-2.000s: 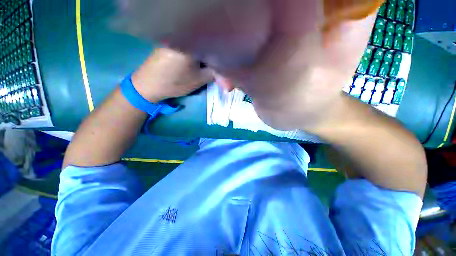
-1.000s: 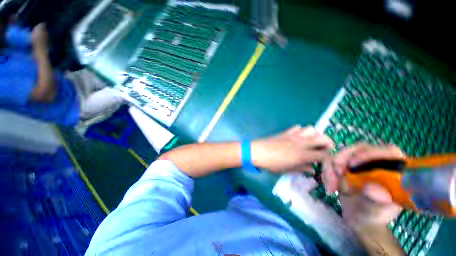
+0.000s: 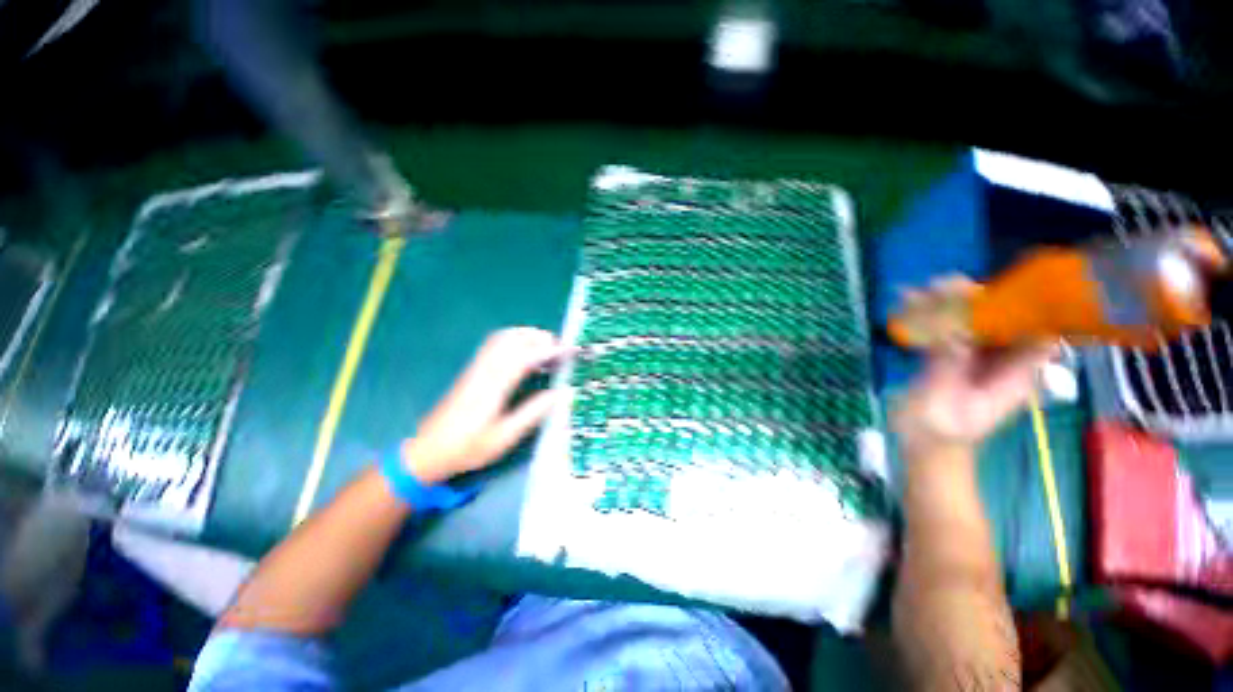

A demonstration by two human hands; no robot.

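Green circuit boards [image 3: 723, 325] lie in tight rows on a white foam sheet [image 3: 703, 548], whose bare edge faces me. My right hand [image 3: 963, 372] is raised right of the sheet, closed around an orange electric screwdriver [image 3: 1061, 298] held roughly level. The driver is blurred and its bit cannot be made out. My left hand [image 3: 490, 406], with a blue band at the wrist, rests at the sheet's left edge. Its fingers are apart and it appears to hold nothing.
A blue and white box [image 3: 994, 223] stands behind the driver. A tray of dark parts [image 3: 1170, 311] and a red-pink bag [image 3: 1136, 500] are at the right. Another board sheet [image 3: 176, 352] lies left, past a yellow line [image 3: 354, 365]. A metal post [image 3: 325, 122] stands at the back left.
The view has swung right and straightened over the boards. My hands, close together before, are now apart: the left at the sheet's left edge, the right with the driver beyond its right edge.
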